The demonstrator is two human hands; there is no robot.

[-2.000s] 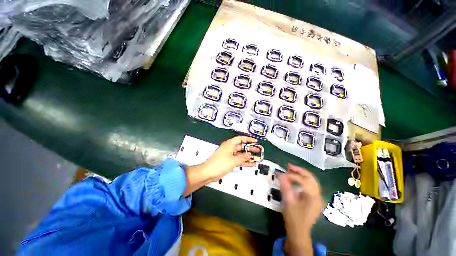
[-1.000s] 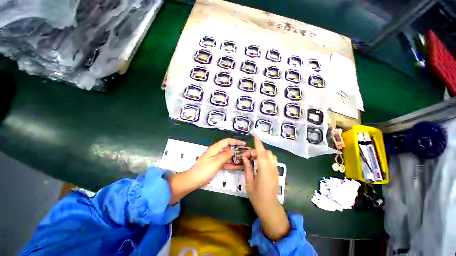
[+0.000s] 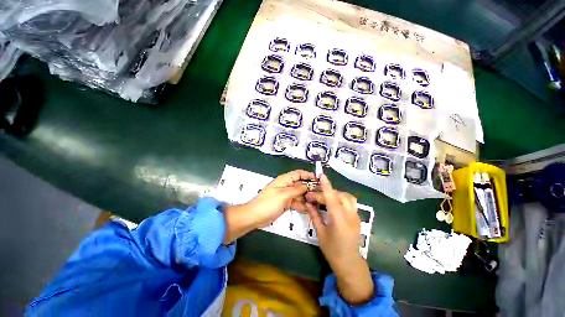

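My left hand [image 3: 277, 199] holds a small watch housing [image 3: 310, 183], tilted nearly edge-on, above the white die-cut strip [image 3: 277, 226]. My right hand [image 3: 337, 221] touches the housing from the right with its fingers. A small pale piece [image 3: 318, 167] with a dark tip stands up at the right index fingertip; I cannot tell if it is held or what it is. The strip carries small black pieces and has square openings at its right end; my hands hide its middle. The translucent parts tray [image 3: 396, 189] with rows of housings lies beyond my hands.
The tan backing board [image 3: 253, 46] lies under the tray. Film-wrapped stacked trays [image 3: 133, 52] are at the upper left. At the right are a yellow bin [image 3: 461, 207] with pens, a pinkish tag [image 3: 446, 178], a heap of white liners [image 3: 438, 251] and a blue-purple round object [image 3: 553, 186].
My right hand, apart and blurred two seconds ago, has come over to the housing in my left hand. The housing has turned nearly edge-on. The pale piece now shows at the right fingertip.
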